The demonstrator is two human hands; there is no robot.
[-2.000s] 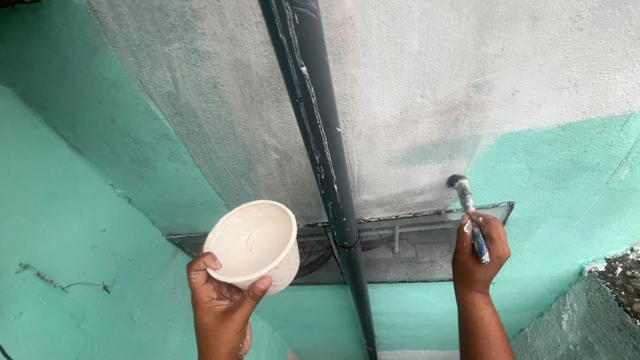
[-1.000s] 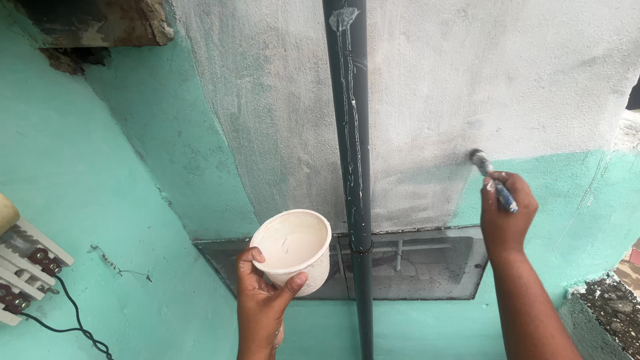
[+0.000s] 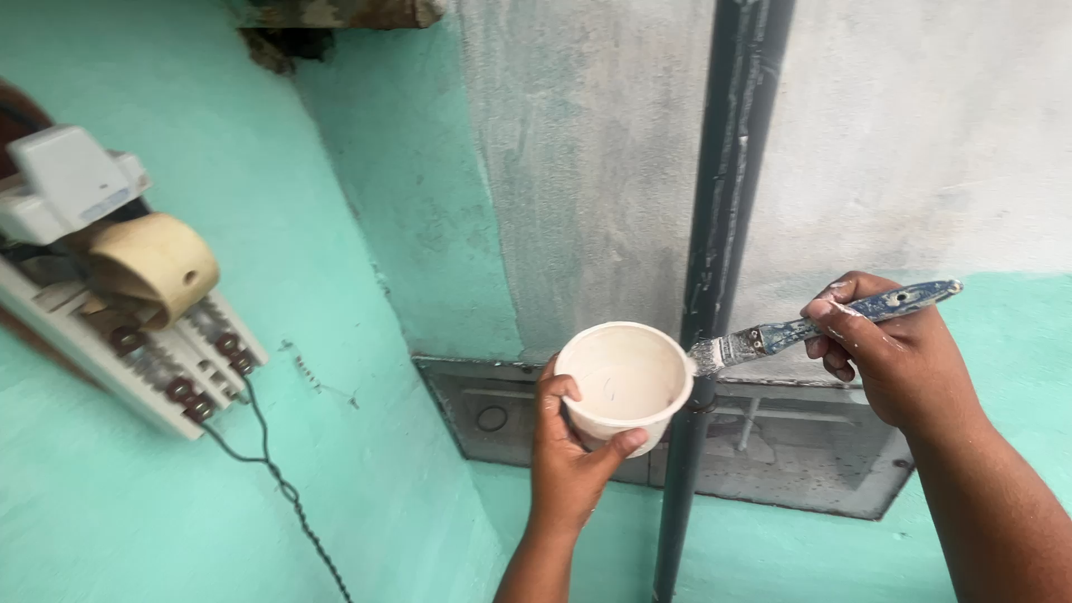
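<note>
My left hand [image 3: 574, 456] grips a white plastic tub [image 3: 624, 381] by its side, thumb and fingers around it; pale paint lies inside. In my right hand [image 3: 879, 352] is a paintbrush [image 3: 775, 333] with a blue, paint-spattered handle. Its whitened bristles are at the tub's right rim; whether they touch it I cannot tell. Behind them a dark pipe [image 3: 727, 201] with white streaks runs down the wall. Whitish-grey paint covers the upper wall [image 3: 888, 142], over mint green. White specks mark my right fingers.
A glazed panel [image 3: 804, 452] in a narrow frame crosses the wall behind the pipe and tub. At left, an electrical fuse board [image 3: 134, 360] with a twisted dark cable [image 3: 289, 490] hangs on the green side wall [image 3: 402, 502]. A rough ledge [image 3: 360, 12] juts out at the top.
My right hand has brought the brush away from the wall to the tub's rim, its bristles now pointing left. My left hand still holds the tub. The view has swung left.
</note>
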